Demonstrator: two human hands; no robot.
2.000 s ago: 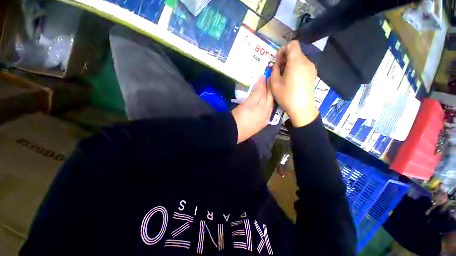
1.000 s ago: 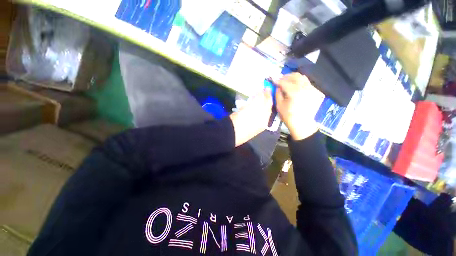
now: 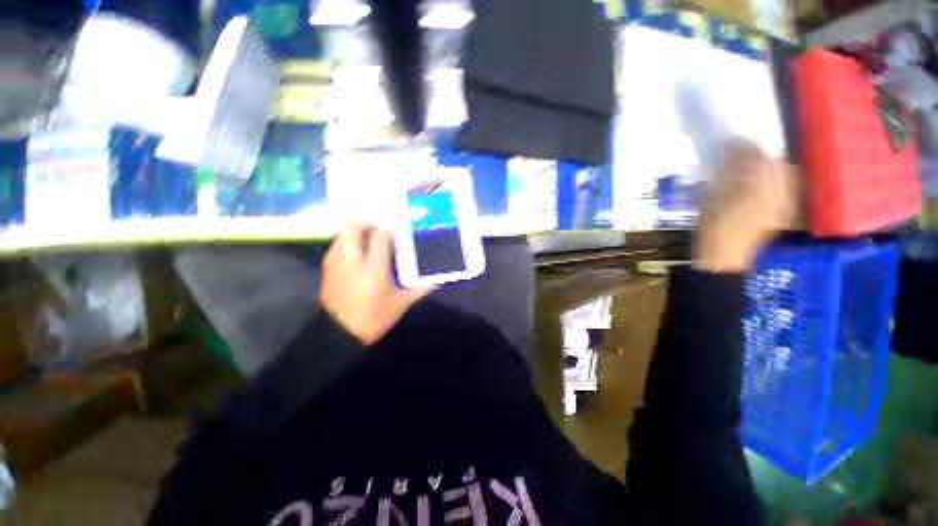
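A white plastic housing (image 3: 469,241) is held upright at the bench edge, its recess facing me. A bright blue battery pack (image 3: 434,211) sits in the upper part of the recess, with a dark area below it. My left hand (image 3: 362,283) grips the housing's left and lower edge. My right hand (image 3: 746,205) is out to the right over the bench, blurred, at the lower end of a pale, blurred shape on white sheets. Whether it holds anything cannot be told. A thick black screwdriver (image 3: 399,62) hangs over the bench above the housing.
Black foam pads (image 3: 540,77) lie behind the housing, to its right. A red parts bin (image 3: 854,144) stands at the bench's right end, with a blue basket (image 3: 813,360) below. White part-built units (image 3: 231,98) lie at the back left. A carton with white parts (image 3: 584,354) is beside the seat.
My hands have parted: the right has moved far right, while the left keeps the housing. The housing's recess now faces the camera. The view has turned and shifted.
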